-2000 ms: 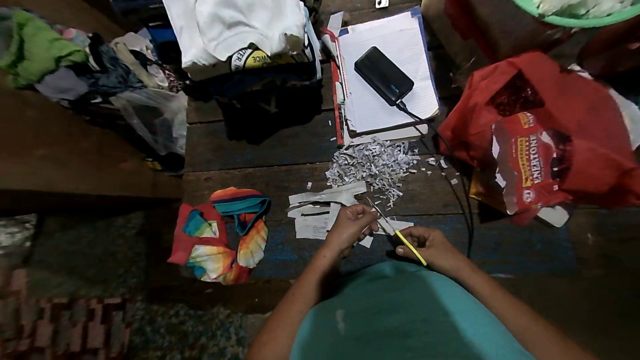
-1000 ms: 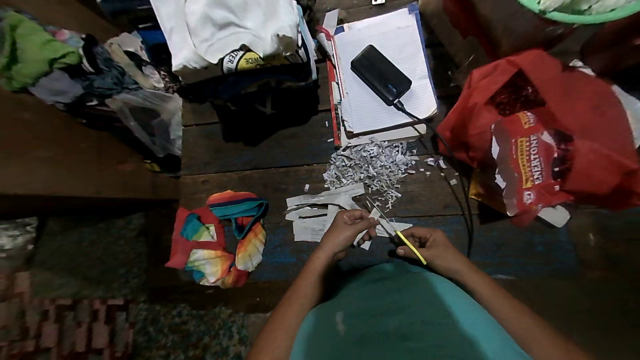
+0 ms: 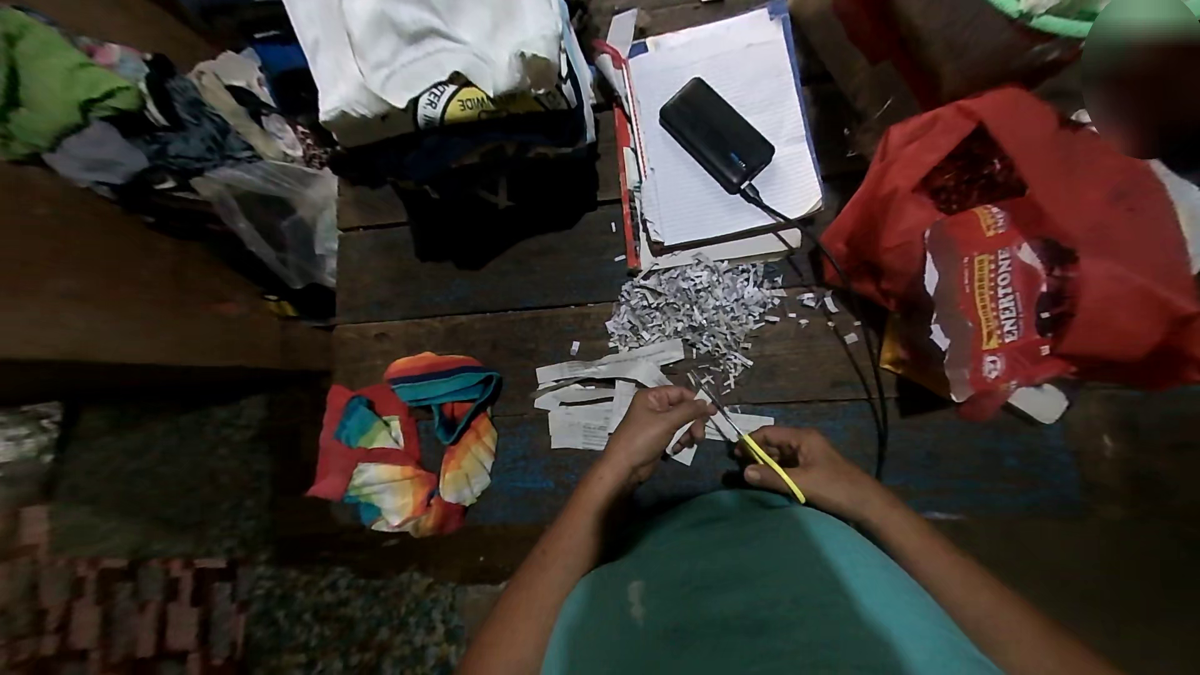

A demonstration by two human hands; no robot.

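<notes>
My right hand (image 3: pixel 797 464) grips the yellow handles of a pair of scissors (image 3: pixel 771 465), whose metal blades point up and left. Pinched in my left hand (image 3: pixel 661 427) is a narrow paper strip (image 3: pixel 687 448), close beside the blades. Several printed paper strips (image 3: pixel 581 427) lie on the wooden boards left of and partly behind my left hand. Just beyond both hands spreads a heap of small paper cuttings (image 3: pixel 698 305). Part of the held strip is hidden by my fingers.
A black power bank (image 3: pixel 717 134) with a cable (image 3: pixel 867 375) rests on a lined notebook (image 3: pixel 778 56). A red bag (image 3: pixel 1116 281) stands at right. Folded clothes (image 3: pixel 441 47) are at the upper left, a multicoloured cloth (image 3: pixel 469 459) at the lower left, and a plastic bag (image 3: pixel 281 220) beyond it.
</notes>
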